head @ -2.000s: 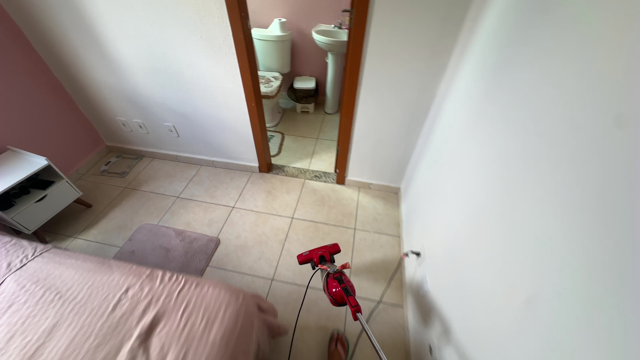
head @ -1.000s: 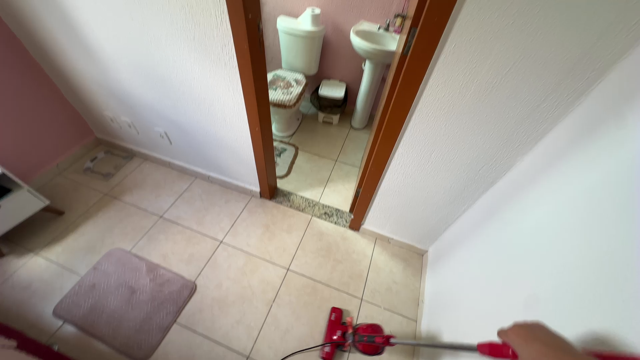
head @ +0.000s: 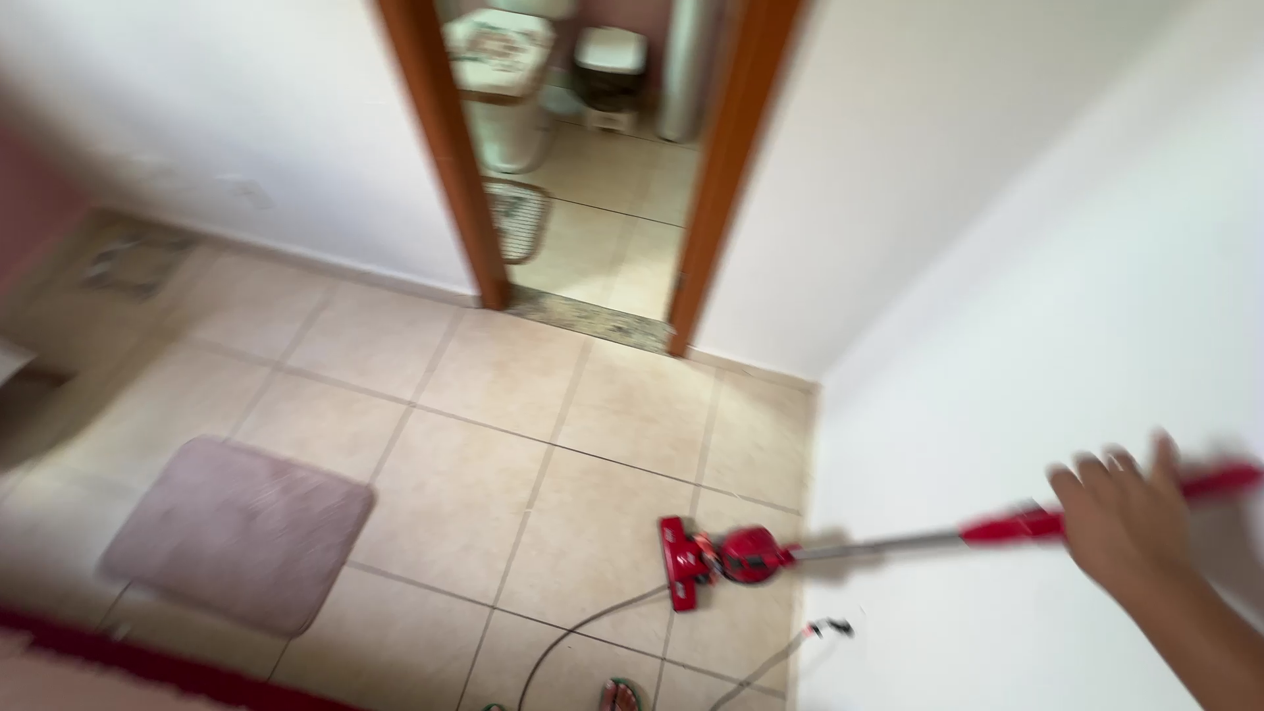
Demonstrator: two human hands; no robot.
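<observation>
My right hand [head: 1136, 513], at the right of the head view, is closed around the red handle of an upright stick vacuum cleaner [head: 750, 555]. Its metal tube [head: 879, 545] runs left from the hand, past the white wall, to the red body. The red floor head [head: 678, 563] lies on the beige tiles near the wall's foot. A dark cord [head: 573, 632] curves down from it toward the lower edge. By the wall, another cord has a plug end [head: 837, 627]. My left hand is not in view.
A mauve mat [head: 242, 533] lies on the tiled floor at left. Ahead, a wooden door frame [head: 736, 178] with a stone threshold [head: 592, 318] opens on a bathroom with a toilet [head: 504, 89], a bin [head: 610, 74] and a small rug [head: 518, 219]. My sandalled foot [head: 620, 694] shows below.
My right hand, out of view two seconds ago, now shows on the vacuum's handle. The view has tilted down, and the bed that filled the lower left earlier is mostly out of frame.
</observation>
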